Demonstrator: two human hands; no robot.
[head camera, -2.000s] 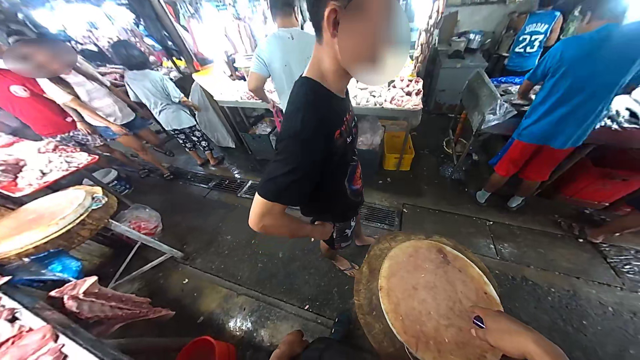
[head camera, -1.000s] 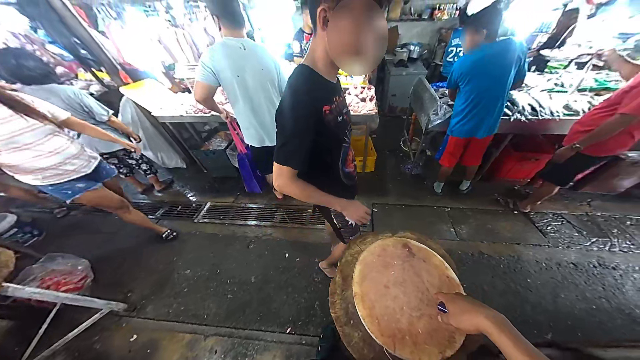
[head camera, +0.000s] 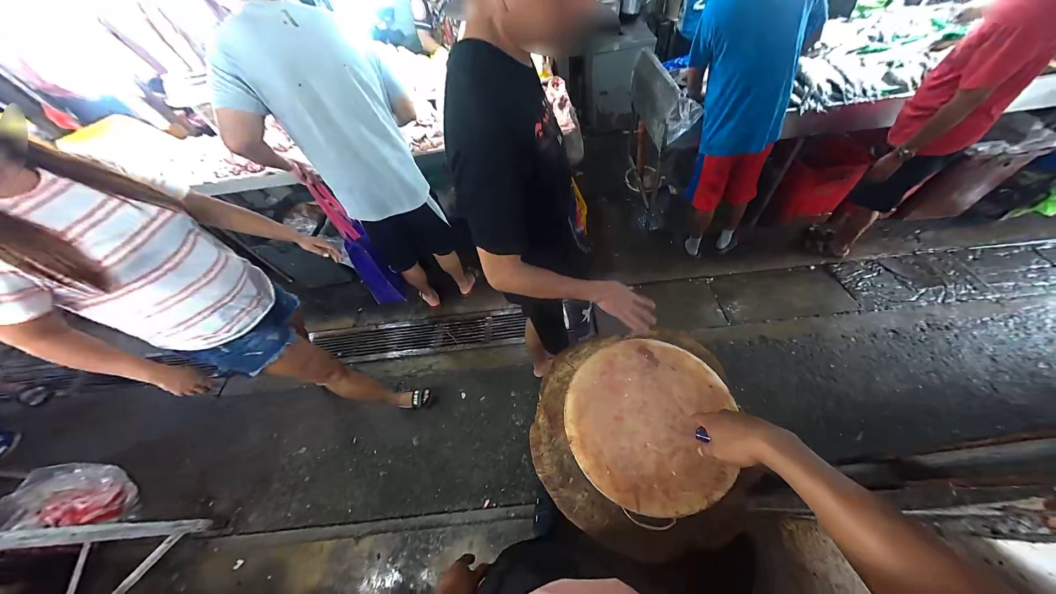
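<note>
My right hand (head camera: 730, 437) rests on the right side of a round wooden chopping board (head camera: 643, 421), its fingers curled and partly hidden; a small dark blue item shows at the fingers. The board lies on a larger, darker round wooden block (head camera: 557, 470). Low in the view, beside my dark clothing, my left hand (head camera: 460, 575) shows only in part, and whether it holds anything is unclear. Just beyond the block stands a person in a black shirt (head camera: 503, 157), one hand near the block's far edge.
A person in a striped shirt (head camera: 157, 256) walks at the left. Shoppers stand by a meat stall and a fish stall (head camera: 858, 62). A floor drain grate (head camera: 429, 334) crosses the wet walkway. A metal frame (head camera: 107, 532) and a plastic bag with red contents (head camera: 82, 499) are at lower left.
The striped-shirt person has come further into view from the left. The black-shirted person's hand now reaches near the block. My right hand stays at the board. The view has turned right since the oldest frame.
</note>
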